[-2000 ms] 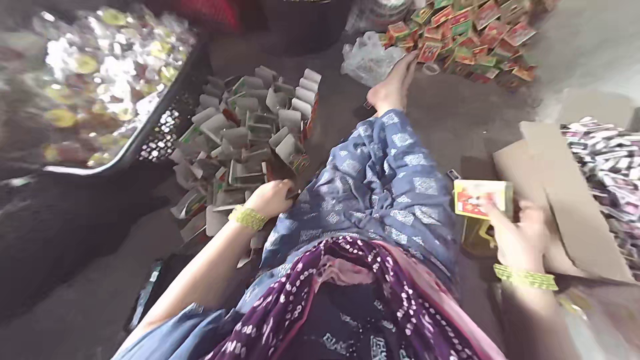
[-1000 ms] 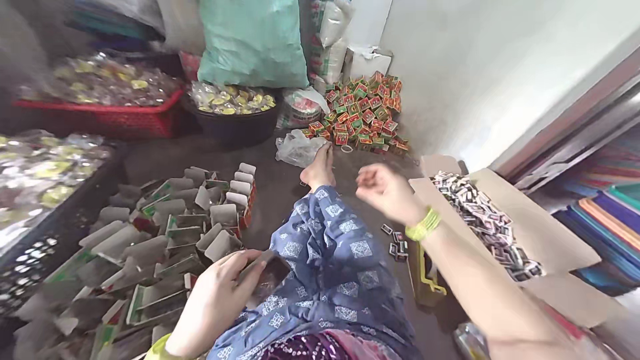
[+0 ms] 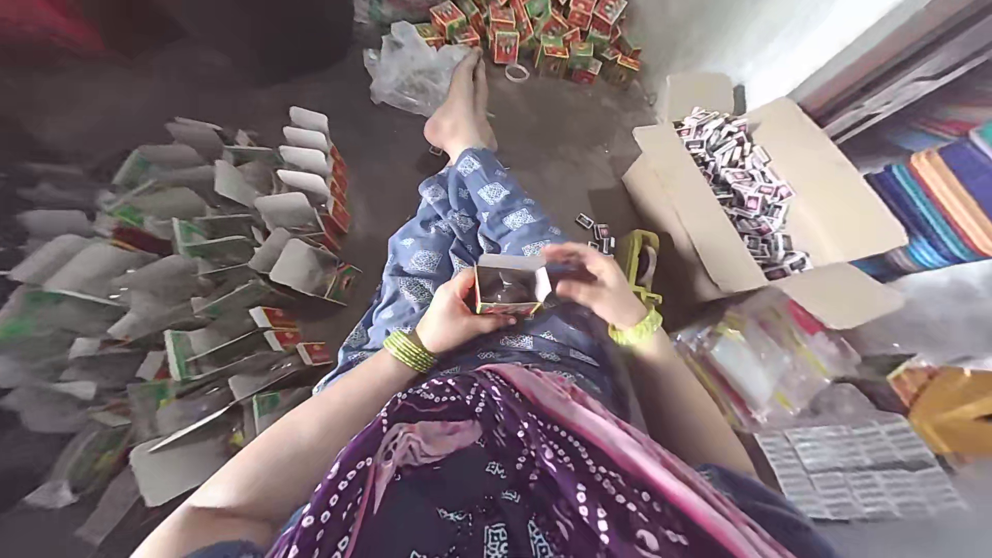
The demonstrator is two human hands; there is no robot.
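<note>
A small printed carton point(image 3: 508, 288) with its flaps raised is held over the lap by my left hand point(image 3: 457, 314), thumb and fingers around its left and lower sides. Something dark with a shine lies inside it; I cannot tell what. My right hand point(image 3: 590, 283) is at the carton's right flap, its fingers blurred and partly spread; whether it holds anything is unclear. Many open cartons point(image 3: 302, 198) stand on the floor at the left. Small dark-and-white pieces point(image 3: 597, 232) lie on the floor beyond my right hand, near a yellow tape dispenser point(image 3: 642, 267).
A cardboard box point(image 3: 697, 232) full of small packets point(image 3: 736, 178) stands at the right. Closed cartons point(image 3: 535, 35) are heaped beyond the foot, beside a clear plastic bag point(image 3: 411, 70). Plastic packs point(image 3: 759, 356) and white strips point(image 3: 860, 465) lie at the lower right.
My right hand has come back from above the floor near the cardboard box to the lap. My left hand now holds an open carton over the lap. The view has tilted down.
</note>
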